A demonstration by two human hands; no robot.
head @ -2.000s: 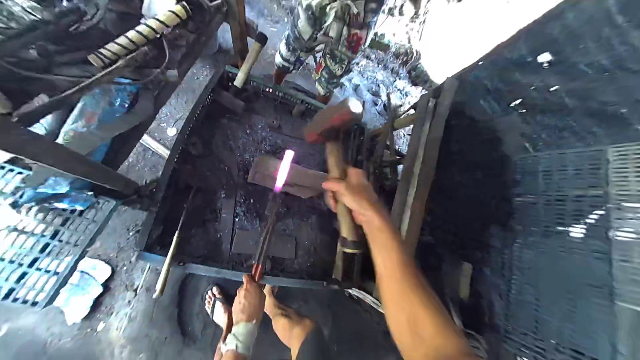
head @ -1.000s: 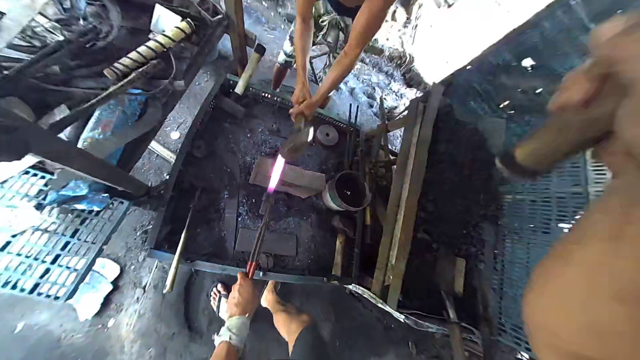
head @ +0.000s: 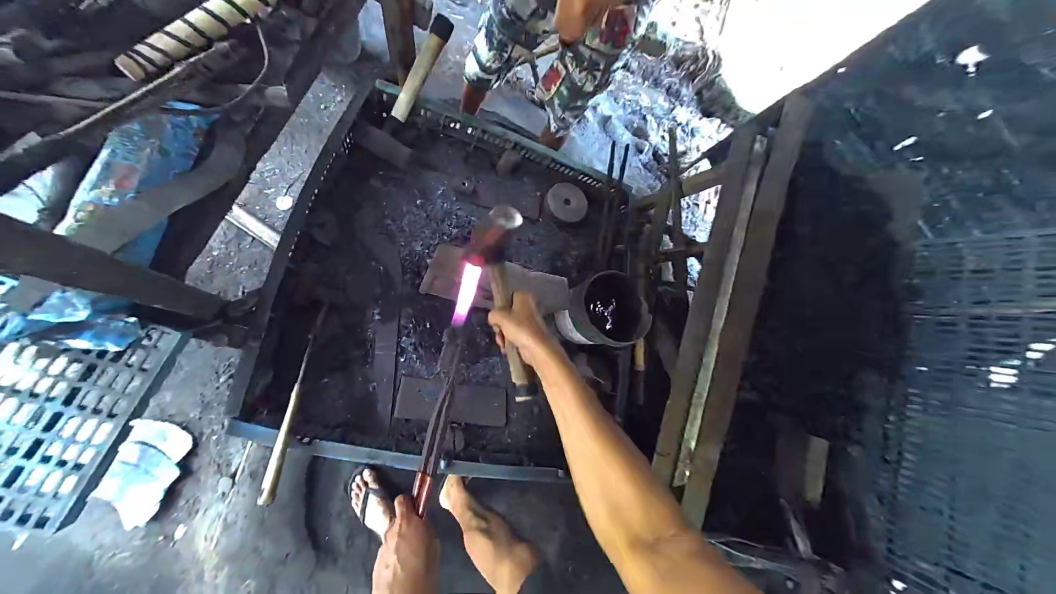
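A glowing metal workpiece (head: 468, 290) lies over the anvil (head: 440, 276), a grey metal block in the middle of the dark pit. Long tongs (head: 442, 412) reach up to its lower end, and my left hand (head: 406, 540) is closed around their reddish handles at the bottom. My right hand (head: 520, 326) grips the wooden handle of a sledgehammer (head: 492, 233), whose blurred head is at the upper end of the glowing piece. Whether the head touches the metal cannot be told.
A bucket of dark liquid (head: 612, 307) stands right of the anvil. A wooden-handled tool (head: 285, 437) leans over the pit's left front edge. Wooden beams (head: 726, 313) run along the right side. Another person's legs (head: 528, 66) are beyond the far edge, near an upright wooden handle (head: 421, 70).
One second ago my right hand and hammer were raised at the far right; now they are over the anvil. The other person's arms and hammer have withdrawn from above the glowing piece.
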